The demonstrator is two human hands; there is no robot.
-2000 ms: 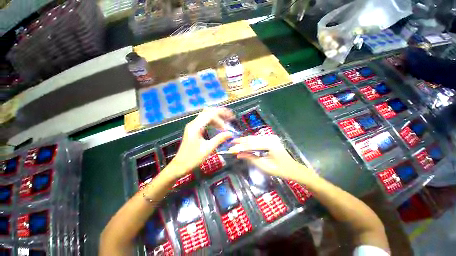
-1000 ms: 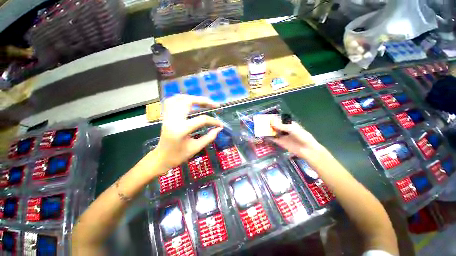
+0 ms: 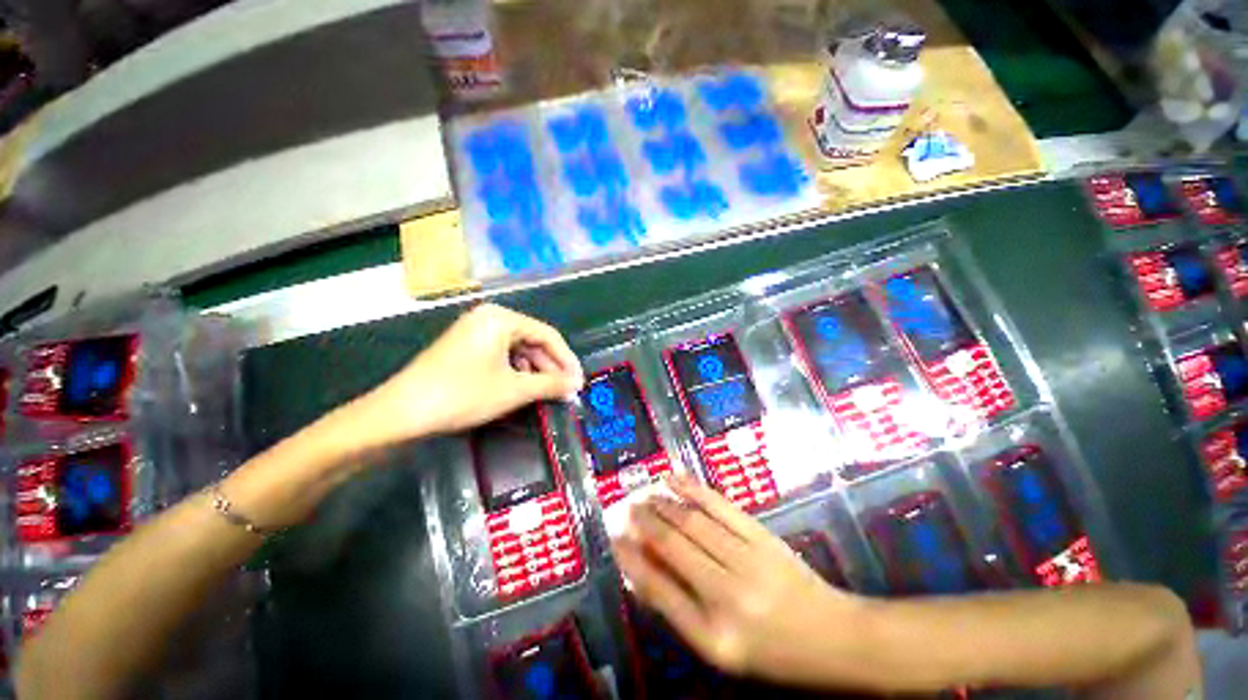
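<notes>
A clear tray (image 3: 445, 547) of red keypad phones lies in front of me. The back row's leftmost phone (image 3: 531, 513) has a plain dark screen; the phone beside it (image 3: 616, 421) and others show blue-marked films. My left hand (image 3: 500, 367) has thumb and forefinger together at that second phone's top left corner; a tiny pale spot shows at the tips, too unclear to name. My right hand (image 3: 719, 574) is over the same phone's keys, fingers bent on a white wiping cloth or paper (image 3: 624, 509), mostly hidden. It also covers part of the front row.
The film stock (image 3: 602, 171) lies on the wooden board (image 3: 438, 254), with a white bottle (image 3: 869, 93), a second bottle (image 3: 463, 52) and a blue-and-white item (image 3: 938, 156). Filled trays lie left (image 3: 158, 410) and right (image 3: 1143, 294). A clear bag (image 3: 1198, 69) is at the upper right.
The view has moved closer. My right hand and its white piece have gone from the tray's back edge to the second phone's keys. My left fingertips, apart before, are now together at its screen corner.
</notes>
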